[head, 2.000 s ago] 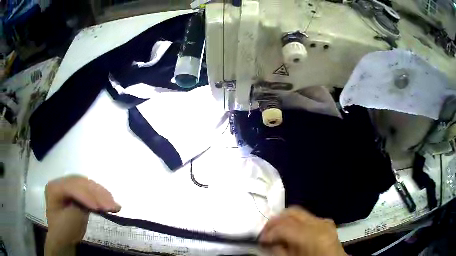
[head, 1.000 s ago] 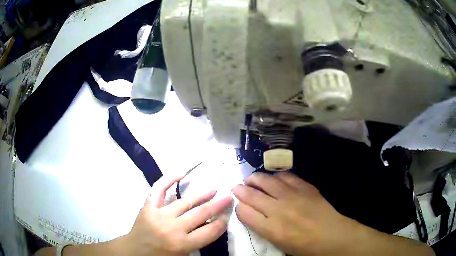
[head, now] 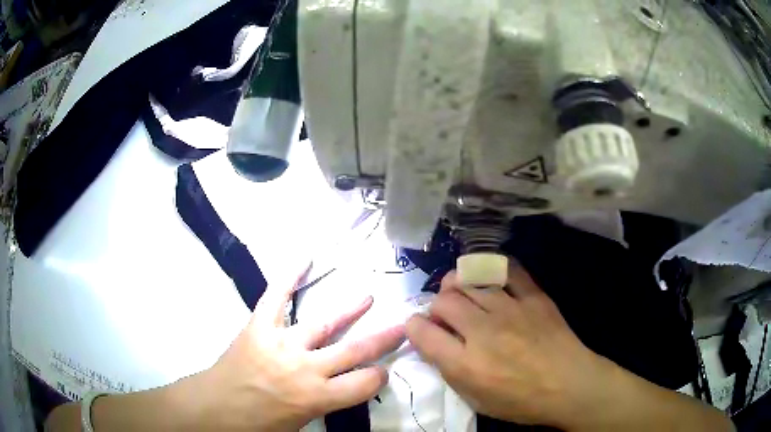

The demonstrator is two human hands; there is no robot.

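Observation:
White fabric [head: 414, 392] lies under and between my hands, in front of the needle area, with a dark strip [head: 348, 419] beside it at the bottom edge. My left hand [head: 292, 367] lies flat with fingers spread, fingertips on the white material. My right hand [head: 507, 346] rests with bent fingers at the right of the needle area, partly behind the small cream knob. What its fingertips pinch, if anything, cannot be told. The dark garment panel [head: 617, 312] lies right of the needle. The presser foot area is glaring and partly hidden.
The machine head [head: 440, 110] fills the upper middle, with a white dial [head: 596, 156] and a green lamp tube [head: 269, 126]. A loose dark strip [head: 218, 236] and a long dark panel [head: 80, 152] lie left. A paper note [head: 731, 236] hangs right.
Both hands have come from the front edge, where they held a dark strip, to the needle area. Over the last second the right hand has moved slightly up and right. The view has moved closer.

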